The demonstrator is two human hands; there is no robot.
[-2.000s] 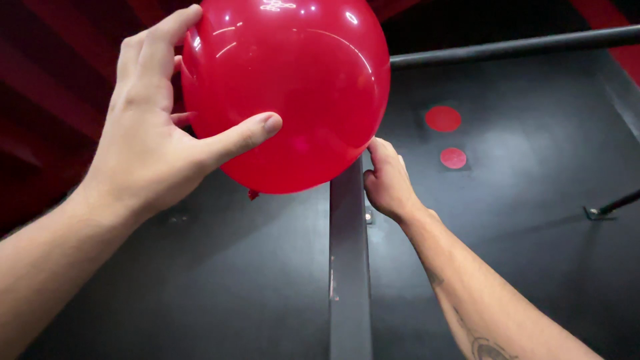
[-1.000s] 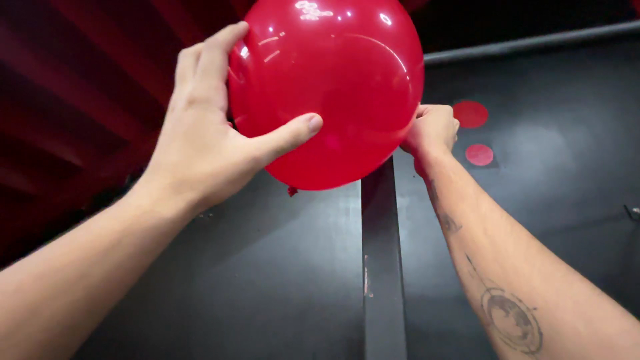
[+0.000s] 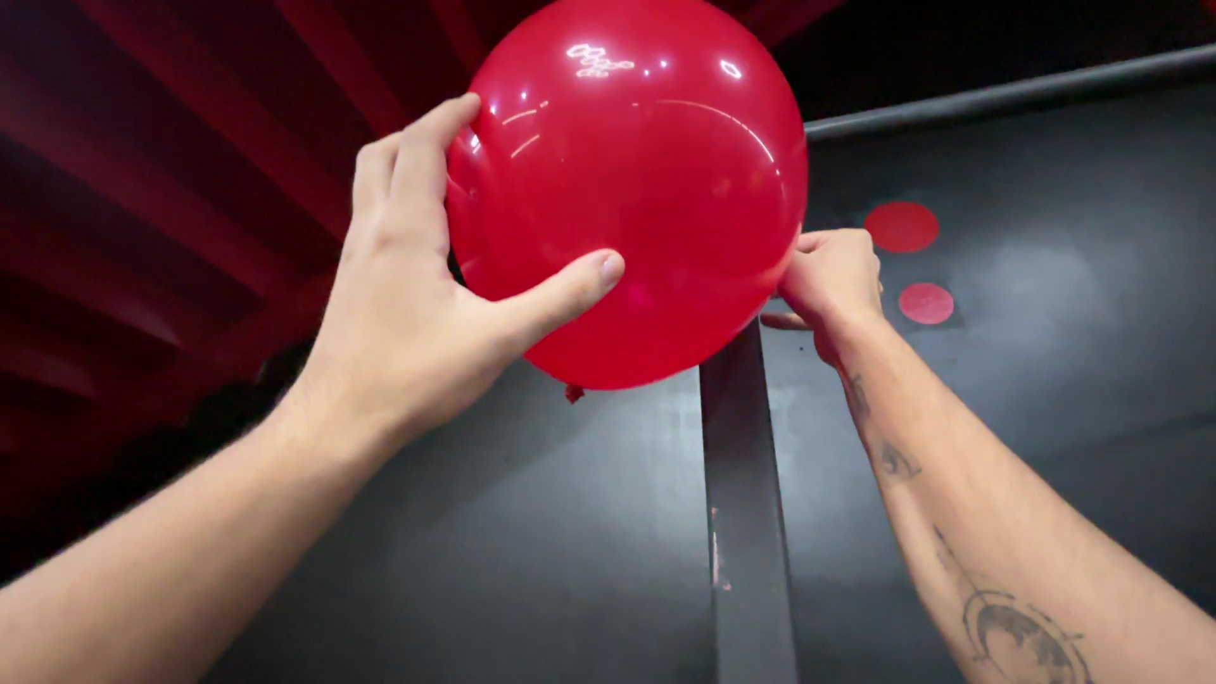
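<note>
A large inflated red balloon fills the upper middle of the head view, its tied knot at the bottom left. My left hand is spread against the balloon's left side, with the thumb lying across its front. On the other side, my right hand is at the balloon's lower right edge, its fingers curled and partly hidden behind it. Whether the right hand grips anything there cannot be seen. Tattoos show on the right forearm.
A dark narrow beam runs down from behind the balloon across a dark grey panel. Two red discs lie right of my right hand. A grey rail crosses the upper right, and dark red folds cover the upper left.
The view has shifted. My left hand keeps its hold on the balloon. My right hand has changed its pose at the balloon's right edge and turned more back-side up.
</note>
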